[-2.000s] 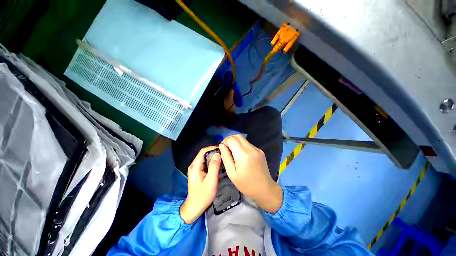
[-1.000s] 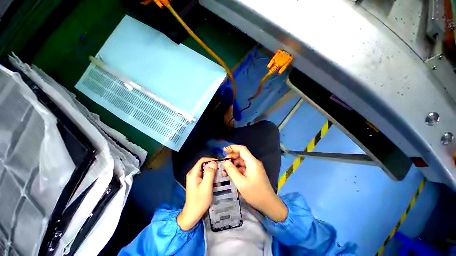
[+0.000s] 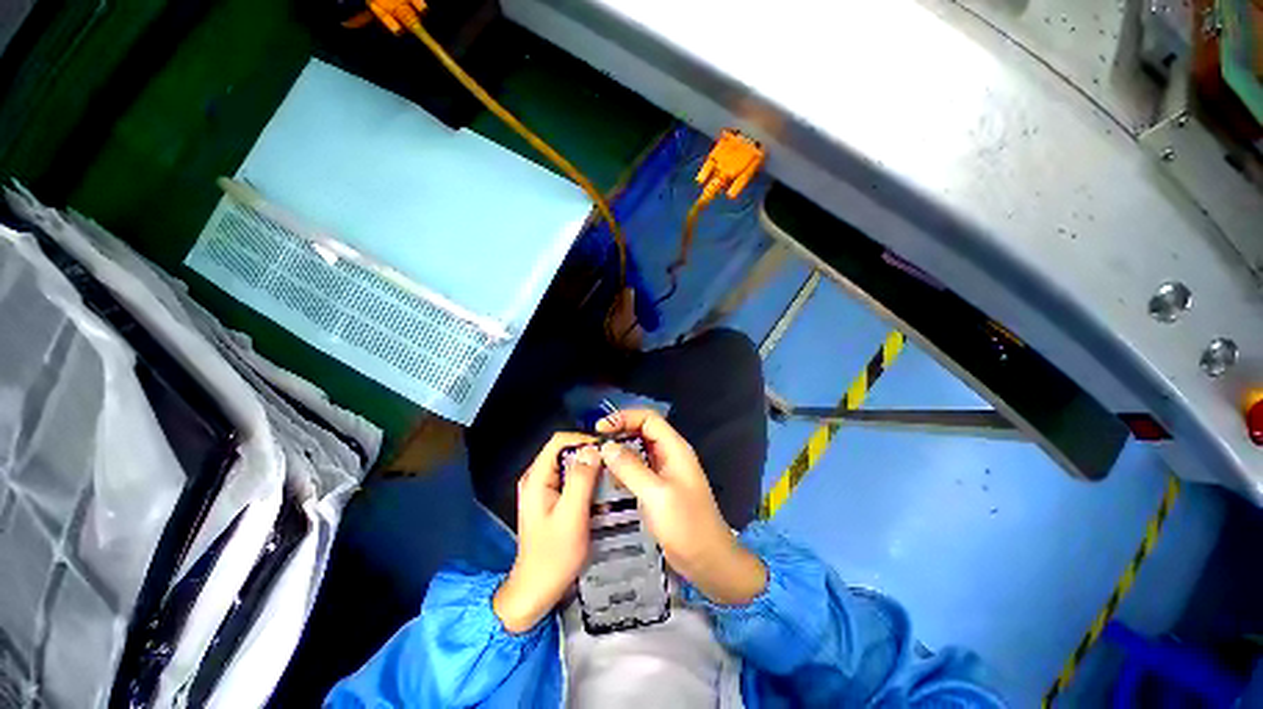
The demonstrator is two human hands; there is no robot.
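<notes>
A phone housing (image 3: 626, 578), a thin black-edged rectangle with grey slotted blocks inside, lies lengthwise over my lap. My left hand (image 3: 551, 524) holds its left edge near the top, thumb on the top end. My right hand (image 3: 675, 501) is at the top right corner, its thumb beside the left thumb and its fingertips pinched at the top edge. A tiny thin light thing (image 3: 607, 407) shows at the right fingertips; I cannot tell what it is. Both hands are bare and partly cover the housing's upper end.
A pale blue sheet (image 3: 402, 173) with rows of small marks lies on the green bench. Stacked trays with crinkled white sheets (image 3: 104, 457) stand at the left. The white machine's edge (image 3: 887, 132), with round buttons (image 3: 1170, 301), curves at the upper right. An orange connector (image 3: 730, 164) hangs beside it.
The housing is tipped to show its full slotted face, where two seconds ago my hands covered more of it. My hands have shifted slightly at its top edge. The view has shifted a little.
</notes>
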